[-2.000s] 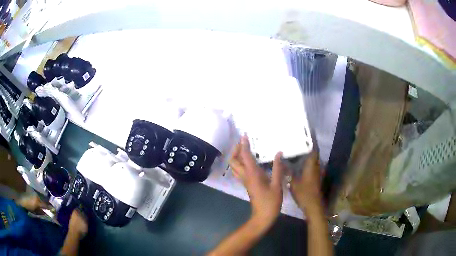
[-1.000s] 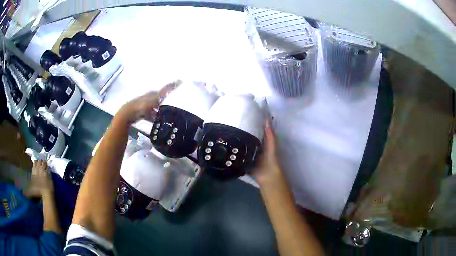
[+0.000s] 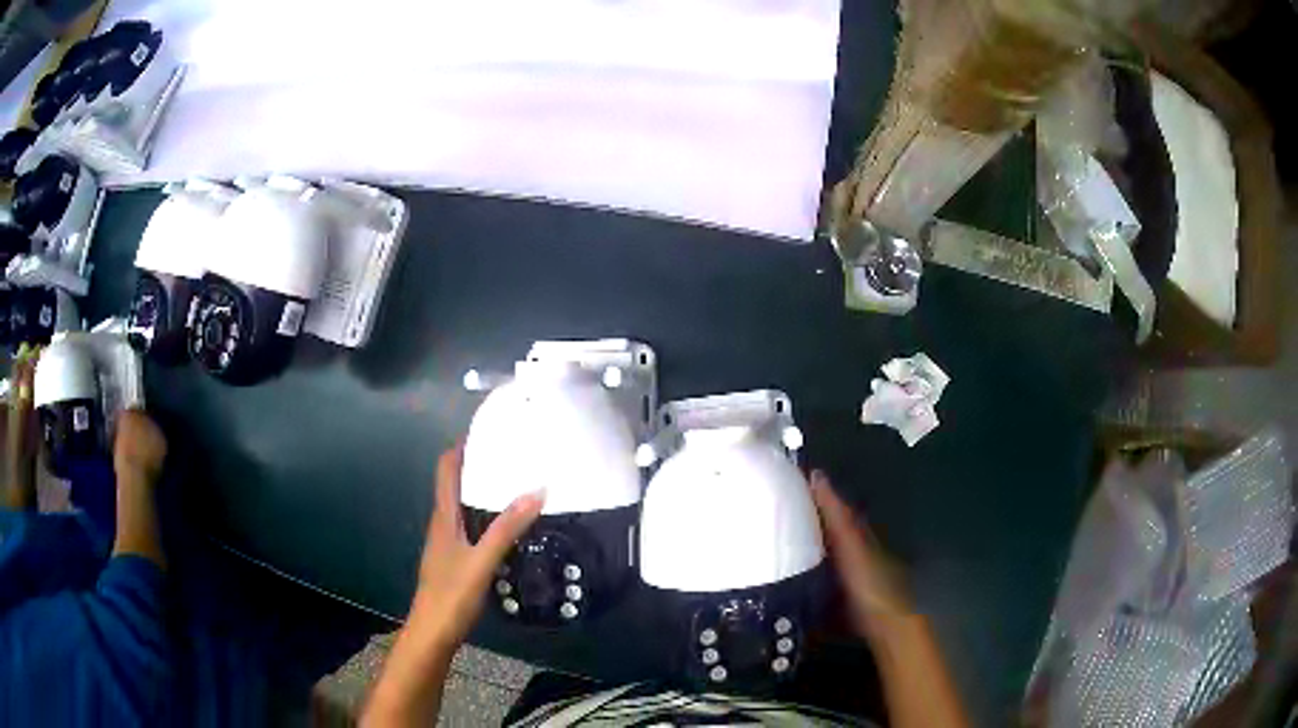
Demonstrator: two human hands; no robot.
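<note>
Two security cameras with white domes and black fronts stand side by side on the dark green bench near its front edge. My left hand (image 3: 463,569) is on the left camera (image 3: 552,448), with the thumb across its front. My right hand (image 3: 864,562) is against the right side of the right camera (image 3: 730,519). Their wall-mount brackets show behind the domes. The round lights on both black fronts face toward me. A crumpled white tissue (image 3: 905,397) lies on the bench to the right.
Two more cameras (image 3: 256,270) stand at the left. A neighbouring worker's hand (image 3: 138,448) is beside another camera (image 3: 69,391). A white sheet (image 3: 498,100) covers the back. A metal tape dispenser (image 3: 885,266) is at the right, with clear ribbed bags (image 3: 1182,597) lower right.
The two cameras between my hands have moved from the white sheet onto the green bench near its front edge. The view has shifted, and the bagged cameras are out of the picture.
</note>
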